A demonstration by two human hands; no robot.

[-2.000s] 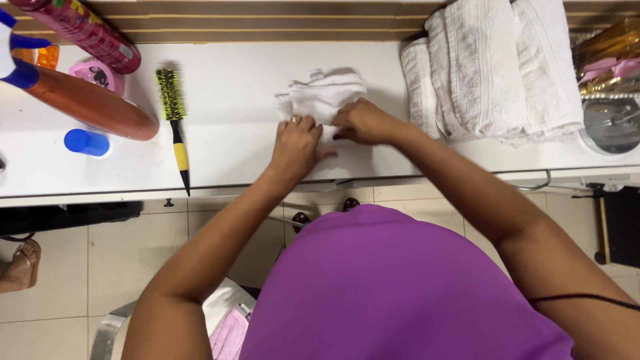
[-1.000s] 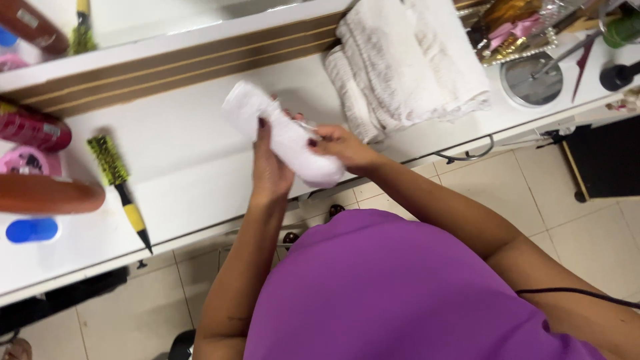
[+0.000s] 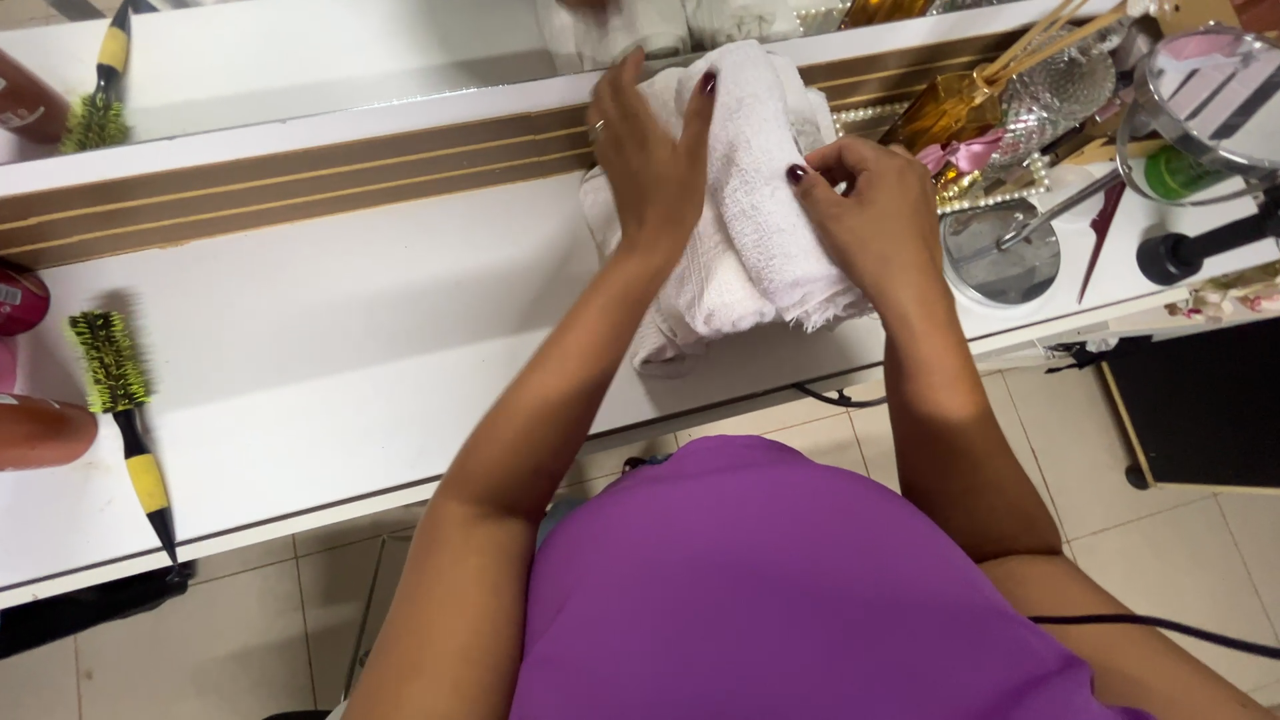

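A stack of rolled white towels point(image 3: 755, 190) lies on the white counter in front of the mirror. My left hand point(image 3: 655, 160) rests over the left side of the stack with its fingers spread, holding nothing that I can make out. At the right edge of the top roll is my right hand point(image 3: 870, 210), thumb against the terry cloth and fingers curled; whether it pinches the cloth cannot be told. The individual rolls beneath are partly covered by my hands.
Left on the counter point(image 3: 350, 340) lie a round hairbrush point(image 3: 113, 365) and an orange-brown bottle point(image 3: 40, 432). To the right stand a round mirror point(image 3: 1215, 95) on a metal stand, an amber reed diffuser point(image 3: 945, 110), beaded trays and a dark red comb point(image 3: 1102, 235). A wall mirror runs behind.
A rolled white towel was between my hands one second ago; both hands are now at the towel stack. Two seconds ago they worked a white cloth on the counter. The view has shifted right.
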